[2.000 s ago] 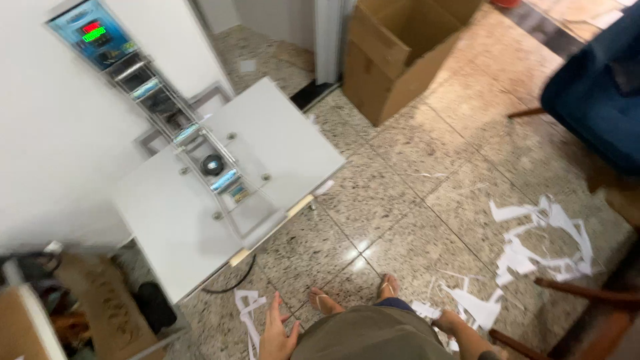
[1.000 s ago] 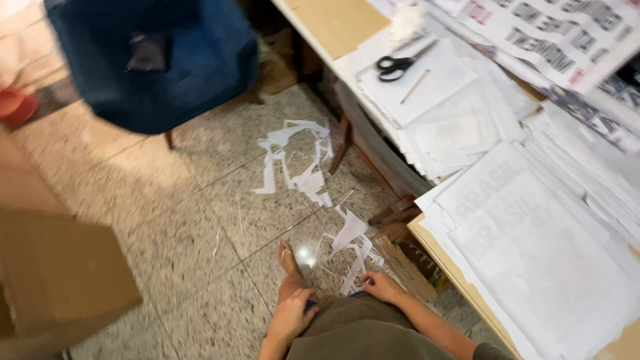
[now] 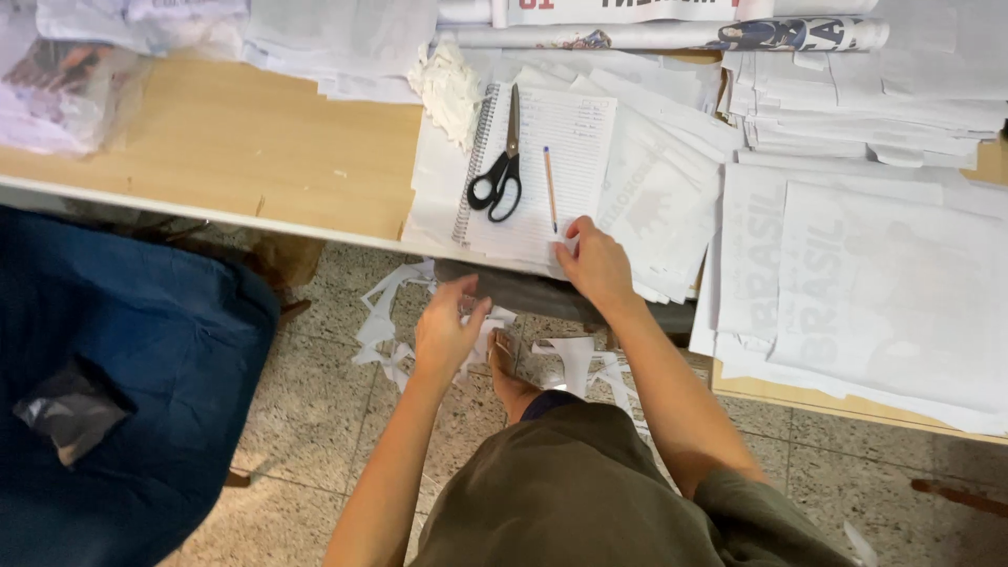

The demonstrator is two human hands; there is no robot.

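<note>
My right hand point(image 3: 594, 264) is over the lower edge of a spiral notebook point(image 3: 583, 126), its fingers apart and just below a ballpoint pen point(image 3: 550, 189); whether it touches the page I cannot tell. In front of the wooden table's edge, my left hand point(image 3: 451, 324) hangs above the floor with nothing in it. Black-handled scissors point(image 3: 504, 161) lie on the notebook, left of the pen, blades pointing away from me. Printed sheets point(image 3: 657, 185) lie right of the notebook, and a crumpled white bundle point(image 3: 450, 90) is at its upper left.
A blue chair point(image 3: 142, 331) stands at the left, with a dark plastic packet point(image 3: 72, 409) on it. Stacks of printed sheets point(image 3: 890, 283) cover the table's right side. A dark chair back point(image 3: 520, 291) is against the table edge. Paper scraps point(image 3: 575, 358) litter the floor.
The view has swung from the white machine and cardboard box to the table. Both hands, low by my body a second ago, now reach forward, the right one over the notebook.
</note>
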